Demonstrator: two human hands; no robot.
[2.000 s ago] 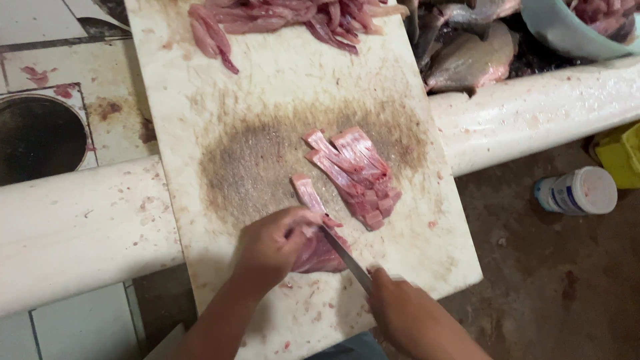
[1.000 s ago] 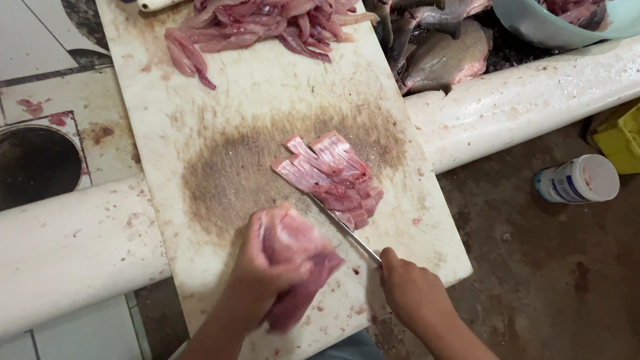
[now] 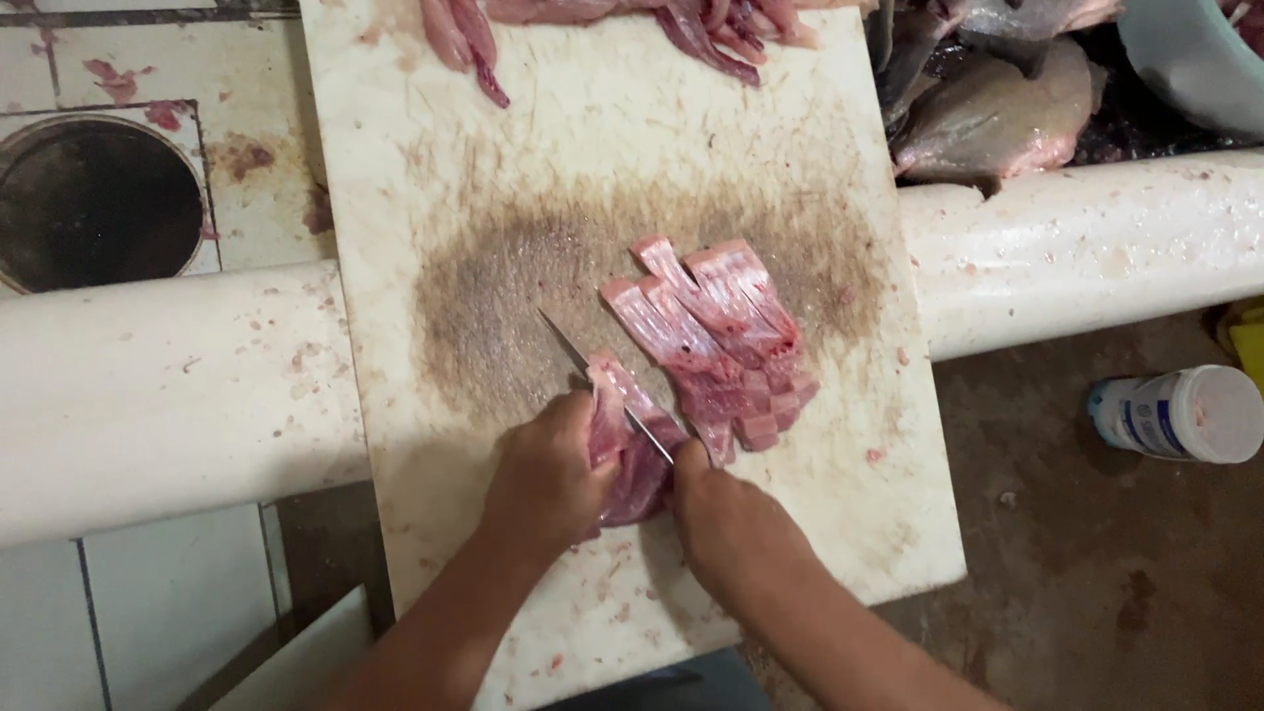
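My left hand [image 3: 558, 469] grips a piece of raw fish flesh [image 3: 640, 484] on a stained white cutting board [image 3: 612, 138]. The handle of a knife [image 3: 561, 338] is in my right hand [image 3: 726, 523], just right of that piece. Its thin blade slants up and left across the flesh, and the tip shows beyond my left fingers. Part of the blade is hidden by flesh. Right beside it lies a heap of cut flesh [image 3: 716, 336], with long strips at the top and small cubes at the lower right.
More fish strips [image 3: 691, 30] lie at the board's far end. The board rests across a thick white rounded ledge [image 3: 168, 395]. Whole fish [image 3: 997, 114] and a pale bowl [image 3: 1190, 64] are at the upper right, a round dark opening [image 3: 99, 202] at the left. A white tub [image 3: 1185, 415] stands on the floor.
The left hand had the flesh raised and blurred one second ago; now the piece is down on the board. My right hand has brought the knife from the cut heap to this piece.
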